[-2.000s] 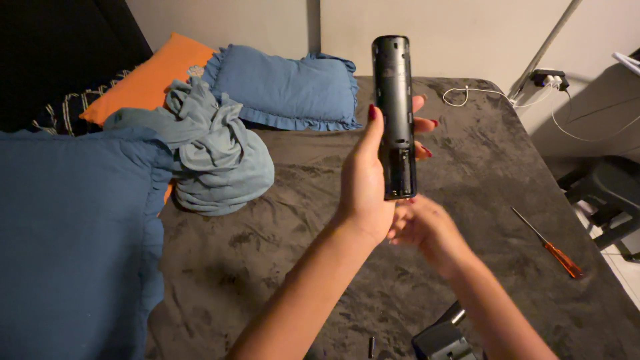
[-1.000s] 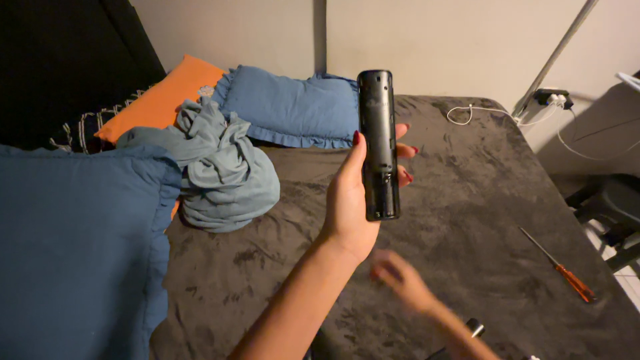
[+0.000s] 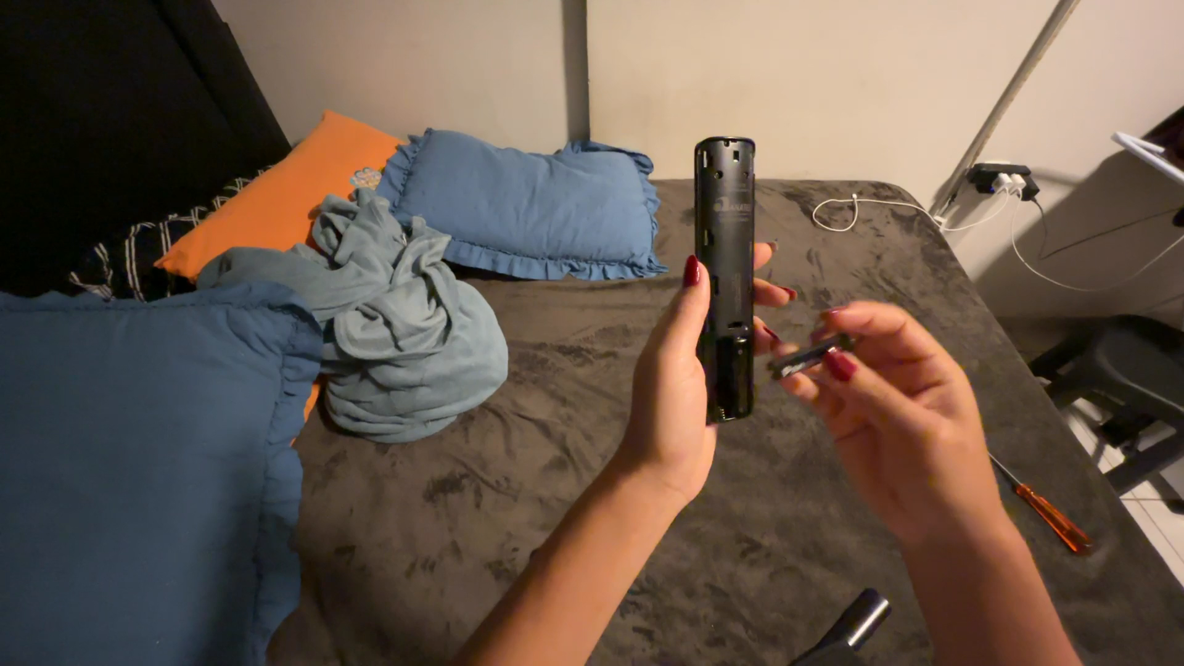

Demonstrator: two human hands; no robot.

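My left hand [image 3: 675, 388] holds a long black device [image 3: 726, 250] upright, perhaps a remote control, with an open battery compartment [image 3: 731, 375] at its lower end. Beside it on the right, my right hand [image 3: 906, 407] pinches a small dark cylinder [image 3: 809, 356], like a battery, between thumb and fingers. The cylinder is apart from the compartment and slightly blurred. Below, at the bottom edge, lies a partly cut-off dark object with a shiny metal tube [image 3: 865, 615]. A screwdriver with an orange handle [image 3: 1053, 518] rests on the dark bedspread [image 3: 416, 555] to the right.
Blue ruffled pillows [image 3: 536, 203], an orange pillow [image 3: 296, 194] and a crumpled grey-blue cloth [image 3: 407, 324] lie at the left and back. A white cable [image 3: 837, 213] runs to a power strip [image 3: 1004, 178] by the wall. A dark stool [image 3: 1128, 370] stands beyond the right edge.
My right hand has come up from below, beside the device, and now shows a small cylinder in its fingers. My left hand keeps its hold on the device.
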